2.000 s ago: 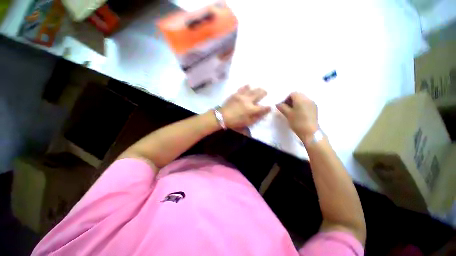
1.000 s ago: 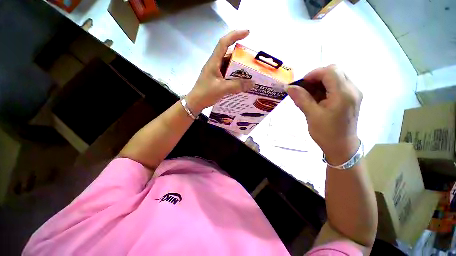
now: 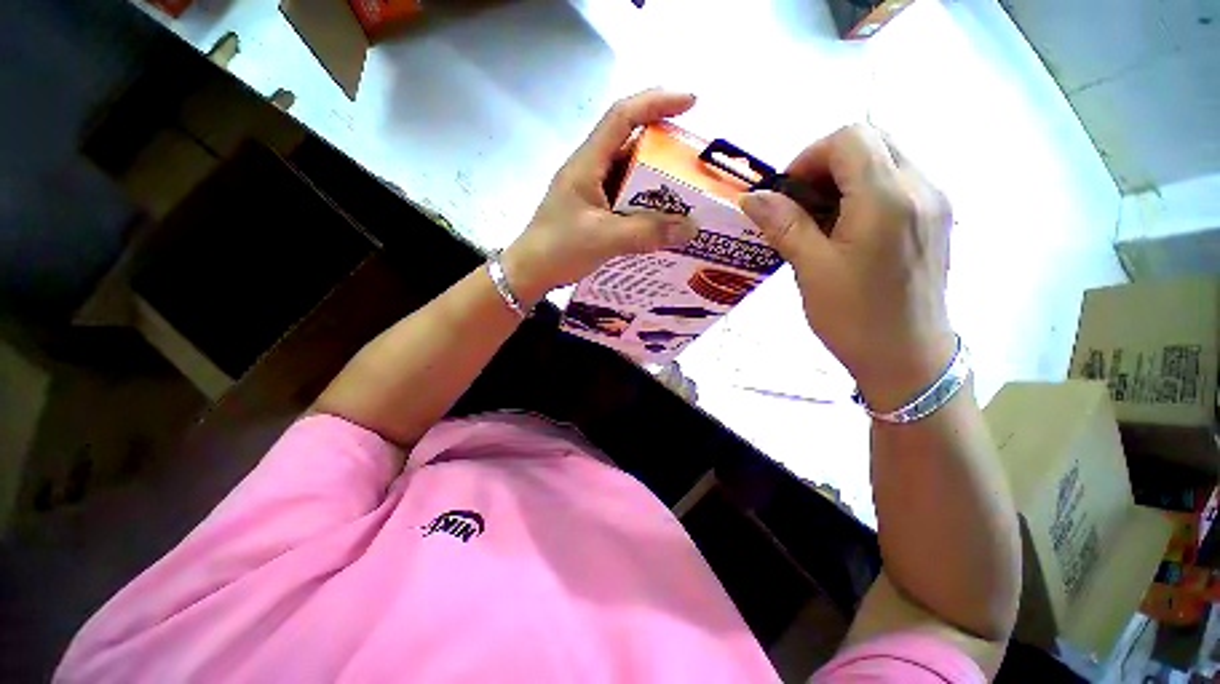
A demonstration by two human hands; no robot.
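Observation:
A retail carton (image 3: pixel 656 274) with an orange top end and a white printed side stands tilted at the table's near edge. A black slotted hang tab (image 3: pixel 736 162) sits on its orange end. My left hand (image 3: pixel 598 201) grips the carton's left side, thumb on the printed face and fingers behind the top. My right hand (image 3: pixel 870 247) is at the carton's top right corner. It pinches a small dark piece (image 3: pixel 808 195) between thumb and fingers, against the orange end beside the tab. The fingers hide most of this piece, so I cannot tell what it is.
The white table (image 3: pixel 535 100) has a worn dark edge. An open brown carton (image 3: pixel 328 43) with orange items is at the top left. Another printed box (image 3: pixel 876 16) is at the top. Brown cartons (image 3: pixel 1057 494) stand at the right, and an open dark one (image 3: pixel 241 267) is below left.
Since two seconds ago, my left hand has taken hold of the carton. In the last second, my right hand has brought the dark piece inward onto the orange end.

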